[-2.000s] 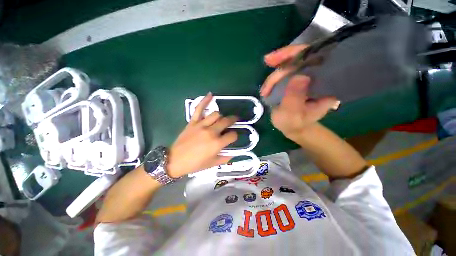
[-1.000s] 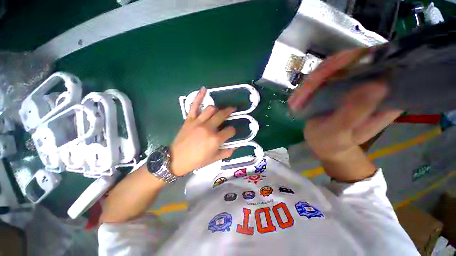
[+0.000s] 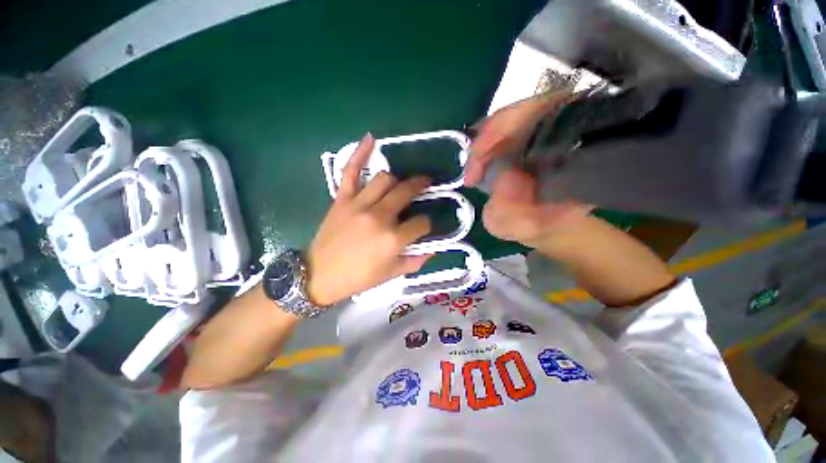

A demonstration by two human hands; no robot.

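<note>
Three white looped housings (image 3: 424, 138) lie fanned on the green surface (image 3: 299, 81), solid ends to the left. My left hand (image 3: 367, 222) lies spread over them, index finger on the round end of the top one, holding them down. The lower two are partly hidden under it. My right hand (image 3: 521, 172) grips the dark grey electric screwdriver (image 3: 661, 145), which is blurred. Its front end and my fingertips are at the looped right end of the top housing. Whether the tip touches it, or carries a screw, I cannot tell.
Stacked white housings (image 3: 195, 212) lie at left, with a small white part (image 3: 74, 318) and a white bar (image 3: 163, 339) below. Crinkled clear plastic (image 3: 36, 113) is at far left. The metal screw feeder (image 3: 534, 68) stands behind the screwdriver. A pale rail (image 3: 172, 41) curves along the back.
My right hand and the screwdriver went right over the feeder, then came back left to the top housing. My left hand stays on the housings; the set sits slightly higher in view.
</note>
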